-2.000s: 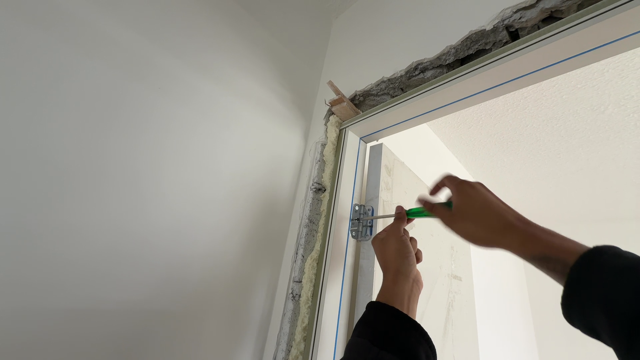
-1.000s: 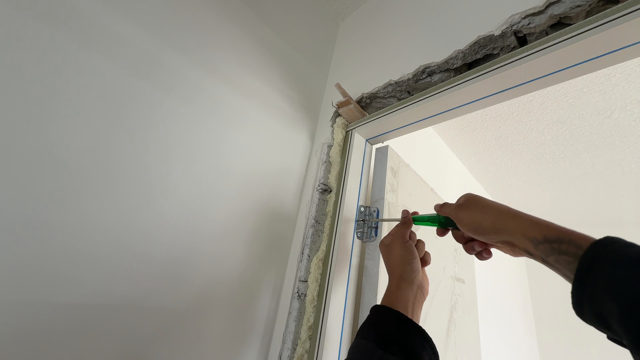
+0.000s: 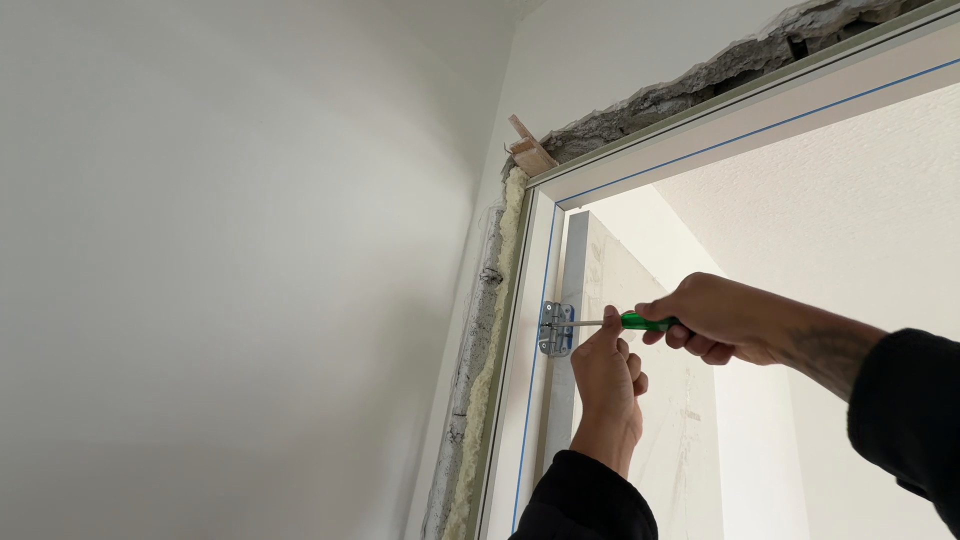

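A metal door hinge point(image 3: 556, 328) joins the door frame point(image 3: 525, 360) and the grey edge of an open door point(image 3: 645, 420). A screwdriver with a green handle point(image 3: 637, 322) lies level, its shaft running left to the hinge; the contact of the tip with a screw is too small to make out. My right hand point(image 3: 697, 319) is wrapped around the handle's rear end. With thumb and fingers, my left hand point(image 3: 609, 367) pinches the screwdriver where shaft and handle meet, just right of the hinge.
Yellow foam point(image 3: 480, 390) fills the gap left of the frame, beside rough broken masonry point(image 3: 469, 360). Wooden wedges point(image 3: 532, 154) stick out at the frame's upper corner. More broken masonry point(image 3: 645, 112) runs above the frame. A plain wall point(image 3: 225, 262) stands at the left.
Two seconds ago my right hand was raised and blurred, with its fingers loose at the handle's end; now it is closed around the handle. My left hand has stayed near the hinge.
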